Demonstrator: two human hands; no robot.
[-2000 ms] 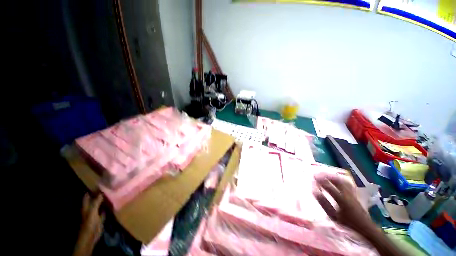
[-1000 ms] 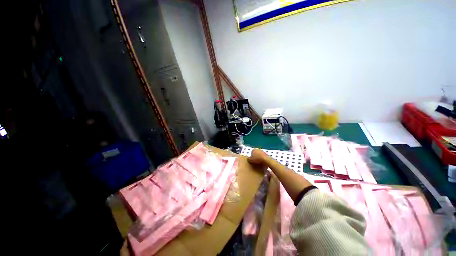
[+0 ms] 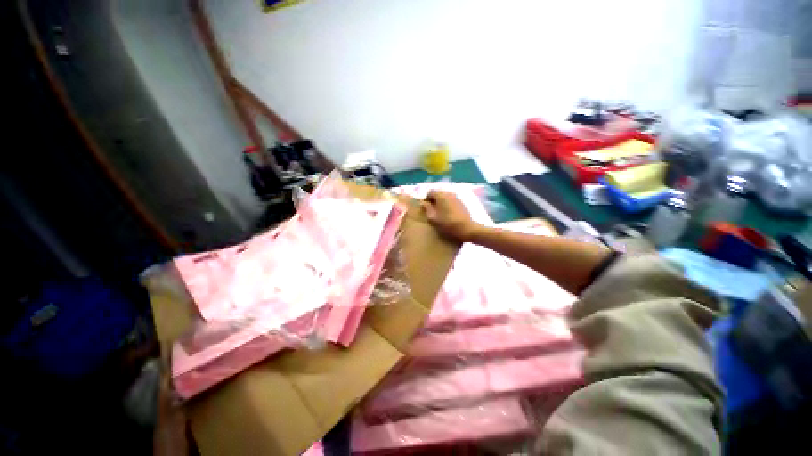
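Observation:
A brown cardboard sheet point(image 3: 374, 334) is tilted at the left and carries plastic-wrapped pink foam packs point(image 3: 267, 276). My right hand point(image 3: 448, 216) is shut on the sheet's upper right edge, the arm reaching across from the right. My left hand point(image 3: 169, 414) is dim and mostly hidden at the sheet's lower left edge; it appears to hold that edge, but its fingers cannot be made out. More wrapped pink foam packs point(image 3: 485, 370) lie in rows on the bench, partly covered by the sheet and my right sleeve.
Behind stand dark equipment point(image 3: 285, 169) and a long black bar point(image 3: 539, 200). At the right are red bins point(image 3: 556, 142), a blue bin point(image 3: 637, 198), a pale bottle point(image 3: 669, 218), clear bags point(image 3: 757, 151) and a pale blue sheet point(image 3: 712, 272). A blue object point(image 3: 76, 325) lies low left.
My right hand went from above the bench packs to the cardboard's far edge and stays there. The view has turned right, and the loaded cardboard has shifted left and up in the picture.

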